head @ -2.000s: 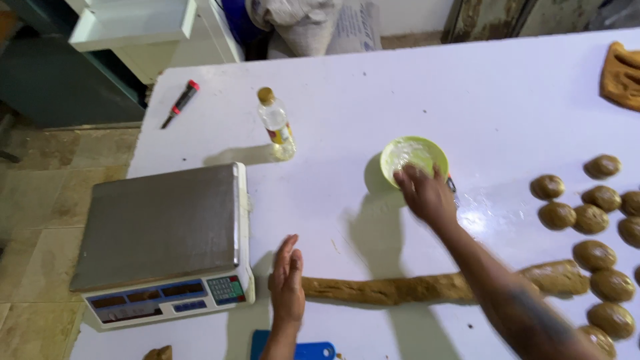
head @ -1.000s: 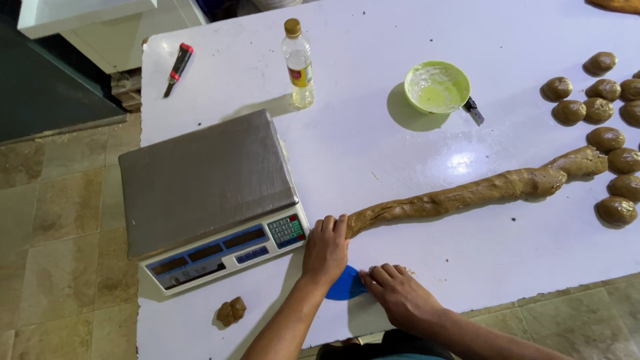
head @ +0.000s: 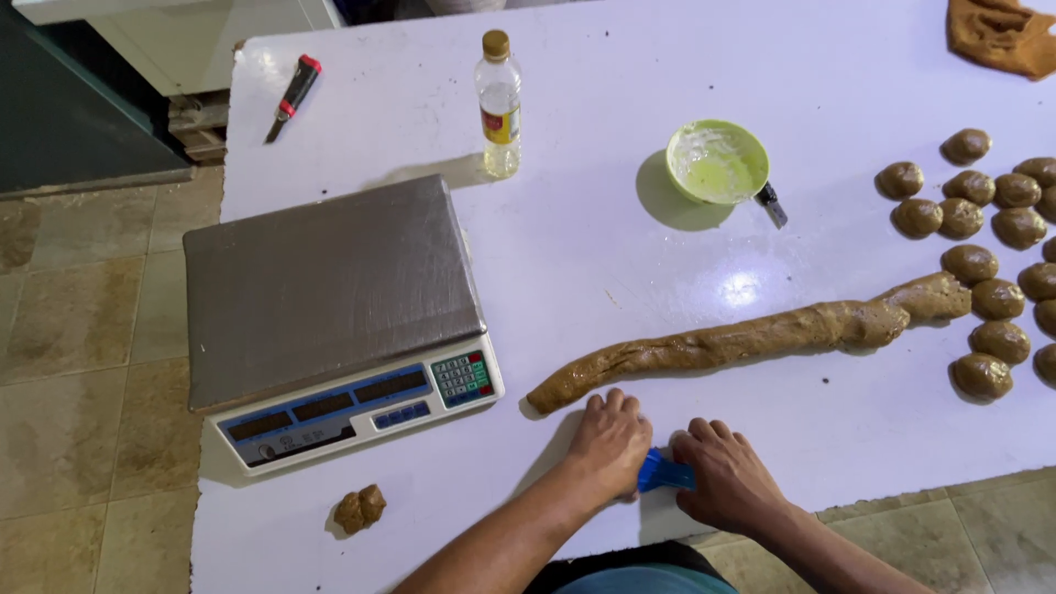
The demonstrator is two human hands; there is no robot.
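Note:
Both my left hand (head: 612, 441) and my right hand (head: 722, 470) hold a blue plastic scraper (head: 664, 472) between them, near the table's front edge. Fingers cover most of the scraper. Just beyond my left hand lies the near end of a long brown dough roll (head: 726, 345), which runs to the right. Round dough balls (head: 982, 375) lie in a group at its far end. A small dough lump (head: 360, 508) sits apart at the lower left, in front of a digital scale (head: 330, 297) with a bare metal plate.
A plastic bottle of clear liquid (head: 500, 115) stands behind the scale. Further back left lies a utility knife (head: 294, 97). A green bowl (head: 718, 163) with a whitish film stands beyond the roll, a small black-handled blade (head: 772, 206) beside it. A brown cloth (head: 998, 37) lies at the back right.
My right hand has come from the green bowl to the front edge. My left hand has left the roll's near end. The blue scraper, flat on the table earlier, is now in my hands.

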